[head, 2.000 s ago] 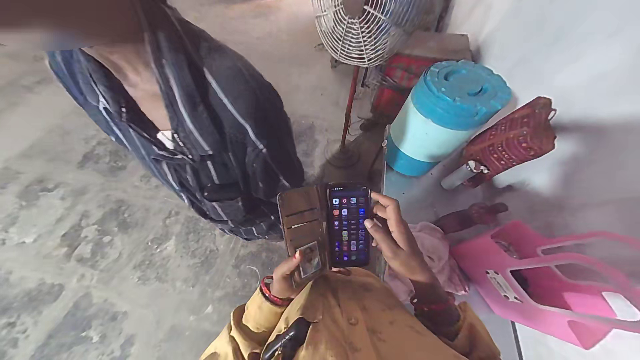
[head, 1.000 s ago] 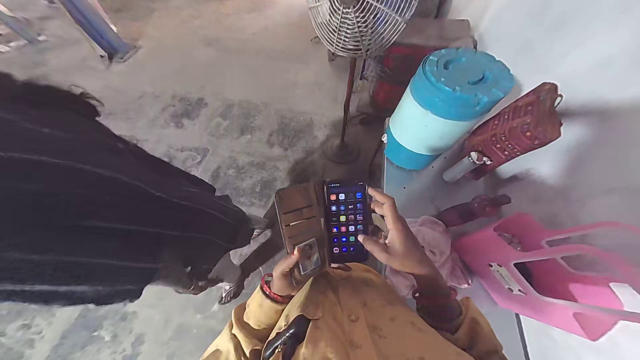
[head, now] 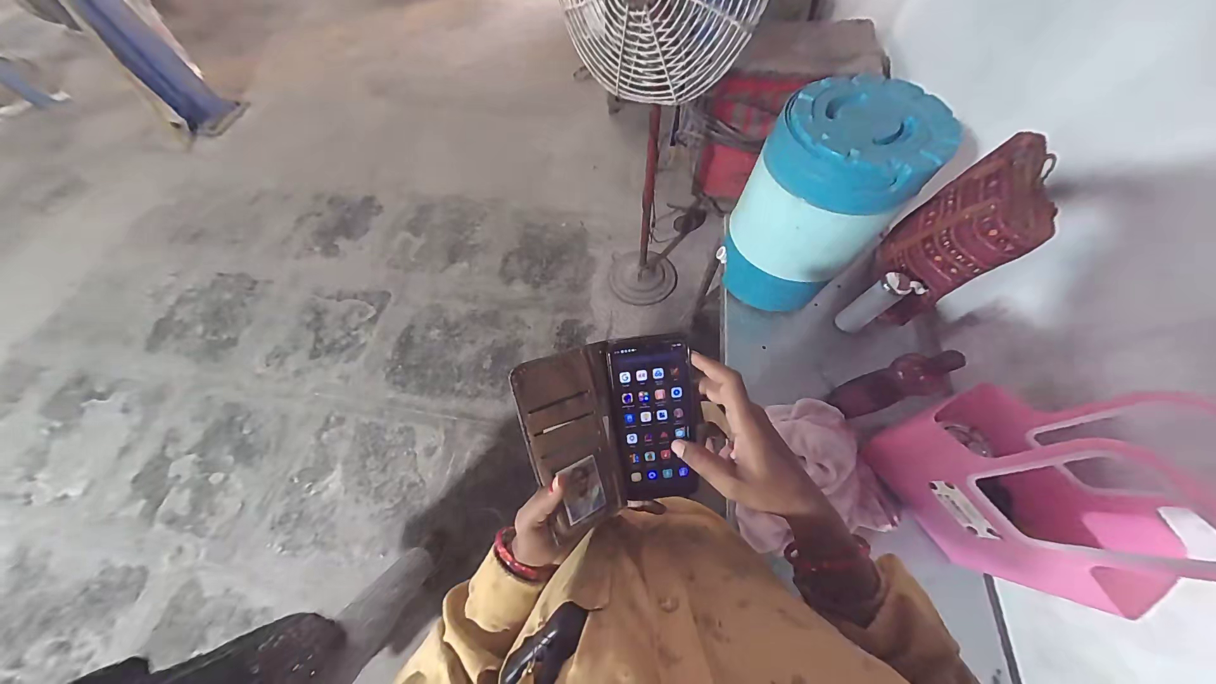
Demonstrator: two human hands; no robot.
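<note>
A smartphone (head: 652, 413) in an opened brown wallet case (head: 560, 404) is held in front of my body, its screen lit with rows of app icons. My left hand (head: 541, 522) grips the lower edge of the case flap, with the thumb by a small photo (head: 580, 489) in its pocket. At the phone's right side is my right hand (head: 755, 451), its thumb over the lower right of the screen and its fingers along the right edge. Red bangles circle my left wrist; dark red ones circle the right.
A blue and white water cooler jug (head: 807, 223), a patterned red bag (head: 974, 228), a bottle (head: 879, 302), a pink cloth (head: 812, 446) and a pink plastic basket (head: 1007, 522) are at the right. A pedestal fan (head: 665, 47) stands ahead. Part of a person in dark clothing (head: 256, 655) shows lower left.
The person at the left has moved down and mostly out of view. The icons on the phone screen have changed from the earliest frame. My left hand keeps its hold on the case.
</note>
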